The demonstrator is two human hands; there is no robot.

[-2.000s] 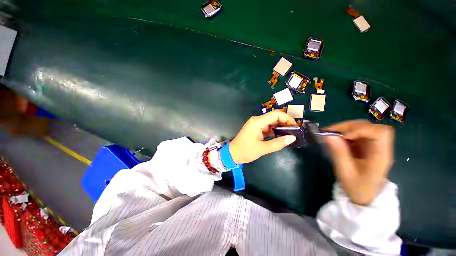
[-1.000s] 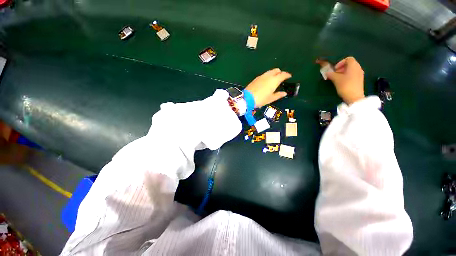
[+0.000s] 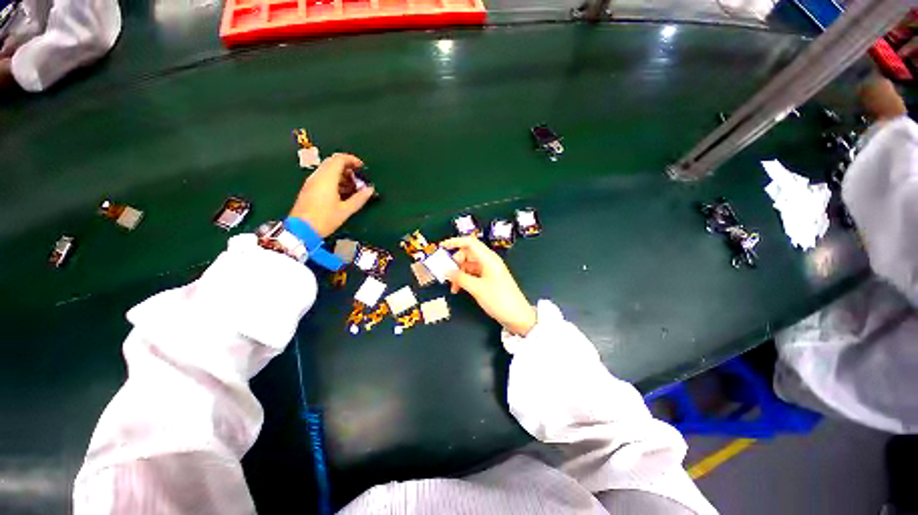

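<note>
My left hand [image 3: 327,197] is bare, with a blue wrist strap, above the left part of the group. Its fingers close on a small dark housing [image 3: 359,185], partly hidden by them. My right hand [image 3: 490,280] pinches a thin pale display module [image 3: 441,265] at its right edge, over another pale panel. Several display modules with orange flex tails, such as one [image 3: 402,301], lie between and below my hands. A dark-rimmed unit [image 3: 372,260] lies among them. Three dark housings with pale centres, one of them [image 3: 501,232], lie just beyond my right hand.
A red tray [image 3: 352,17] is at the far edge. A metal post [image 3: 785,91] rises at the right. Black pieces [image 3: 732,233] and crumpled white paper [image 3: 798,204] lie beyond it. Other people's sleeves [image 3: 891,201] show at far right and upper left.
The view has swung right. My left hand now holds a dark housing that lay beside it before. My right hand has come back from the far side to the panel group, holding a pale panel.
</note>
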